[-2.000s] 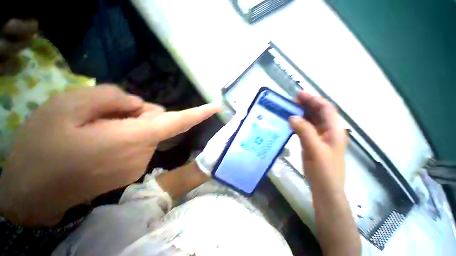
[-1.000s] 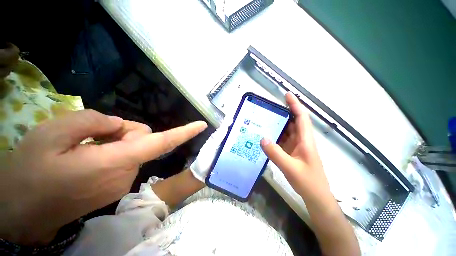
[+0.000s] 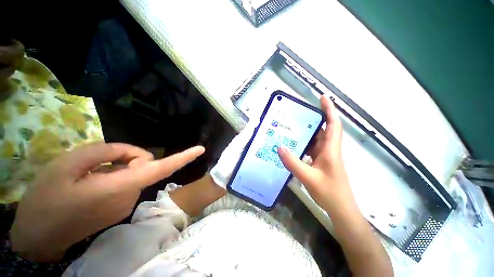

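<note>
A black-edged smartphone [image 3: 254, 178] with a lit screen shows a QR code on pale blue. My left hand [image 3: 231, 158], in a thin white glove, holds it from the left and underneath; its fingers are mostly hidden behind the phone. My bare right hand [image 3: 325, 162] is at the phone's right side, thumb over the QR code and fingers at the upper right edge. Behind the phone, a long shallow metal chassis [image 3: 374, 186] with a slotted long side and a perforated end lies on the white bench.
Another person's hand [image 3: 92, 184] points a finger towards the phone from the left; patterned yellow-green cloth [image 3: 49, 119] is behind it. Part of another chassis [image 3: 271, 10] is at the top. A green surface [image 3: 428, 59] runs beyond the white bench [image 3: 200, 48]. Clear plastic [image 3: 471, 200] is at the right.
The other person's pointing finger has drawn back, left and down, from the phone. The phone has turned less tilted from blur to a sharp view, and my right thumb has moved onto the QR code.
</note>
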